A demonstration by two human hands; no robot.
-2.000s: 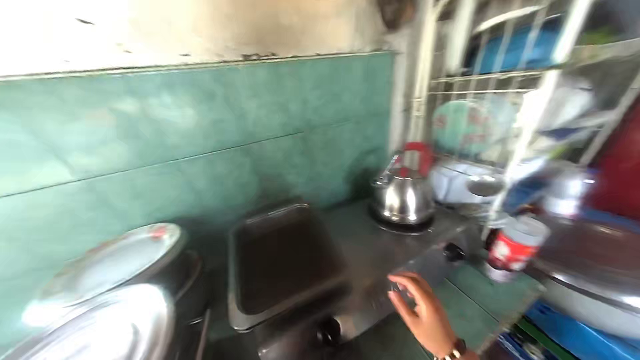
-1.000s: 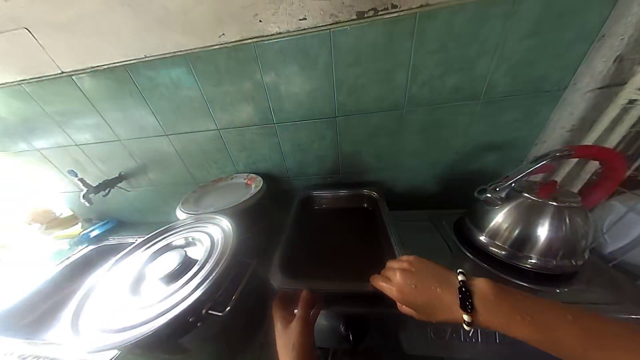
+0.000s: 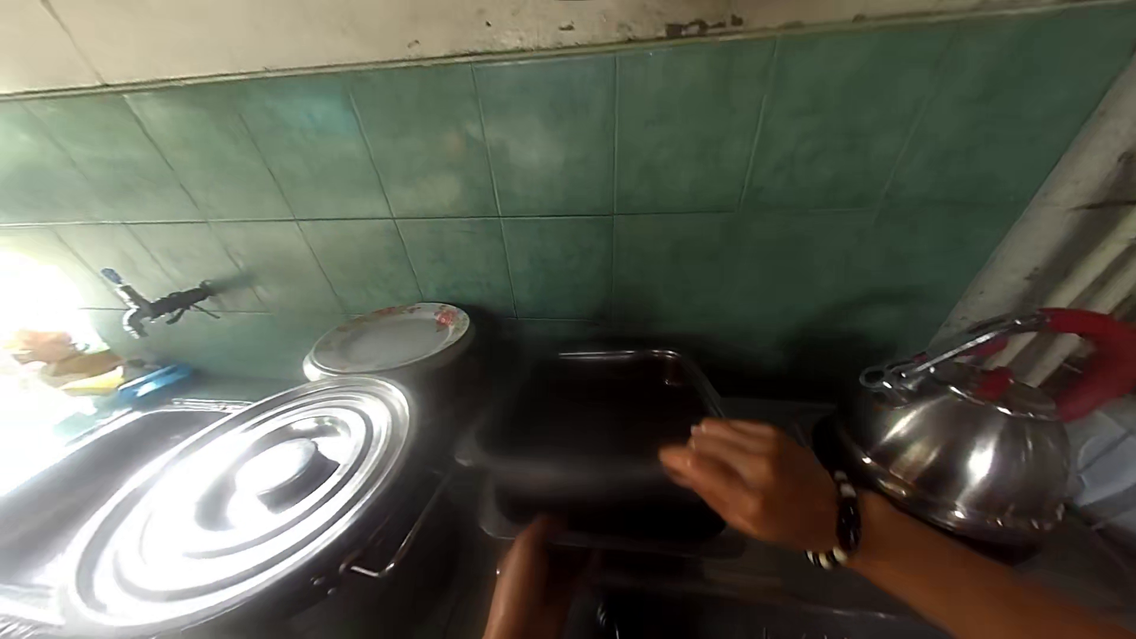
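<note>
A dark rectangular metal pan point(image 3: 603, 404) sits in the middle, its front edge blurred and raised. A second metal rim point(image 3: 612, 540) shows below it, apparently a lower pan. My right hand point(image 3: 754, 479), with a beaded bracelet at the wrist, is at the upper pan's right front corner, fingers curled over the rim and blurred. My left hand point(image 3: 531, 572) reaches up from below to the front edges of the pans; its fingers are dark and blurred, so its grip cannot be made out. A steel kettle point(image 3: 967, 453) with a red handle stands just right of my right hand.
At the left is a large pot with a shiny metal lid point(image 3: 240, 506) and a side handle point(image 3: 399, 541). Behind it a flower-patterned plate point(image 3: 390, 337) tops another vessel. A metal sink point(image 3: 98, 466) lies at far left, below a wall tap point(image 3: 160, 304). Green tiles point(image 3: 550, 266) back everything.
Two seconds ago one hand was in view by the stove; both hands were at the pan's front one second ago. Since then the pan's front has risen, uncovering a rim beneath.
</note>
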